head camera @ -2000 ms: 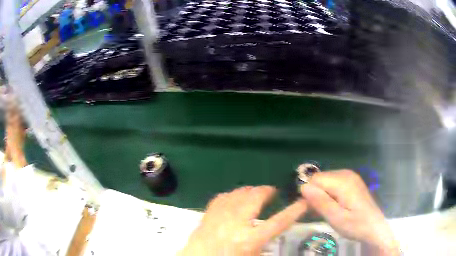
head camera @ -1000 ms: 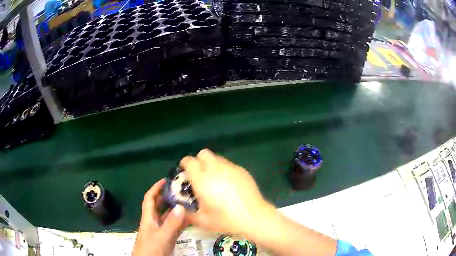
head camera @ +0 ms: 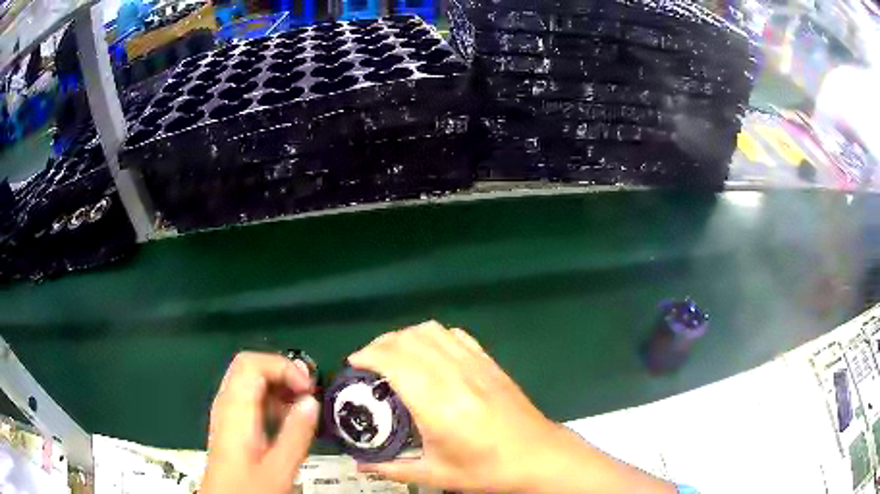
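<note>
My right hand [head camera: 453, 415] holds a black cylindrical unit [head camera: 365, 417] near the belt's front edge, its round end towards me with a pale ring and dark centre. My left hand [head camera: 261, 415] is just left of it, thumb and fingertips drawn together. A small round end with a pale ring [head camera: 301, 365] shows behind the left fingertips; the fingers hide most of it, and I cannot tell whether they grip it. Another dark unit with a purplish rim [head camera: 677, 333] stands on the green belt [head camera: 540, 280] to the right.
Tall stacks of black trays with round pockets [head camera: 309, 145] stand behind the belt. A pale metal post [head camera: 111, 125] rises at the left. A white paper-covered ledge [head camera: 714, 434] runs along the near edge. Yellow and white items [head camera: 772, 145] lie at the back right.
The held unit now sits in my right hand alone; my left hand has come off it to the left. The purplish-rimmed unit appears further right. The unit seen near the ledge is no longer visible.
</note>
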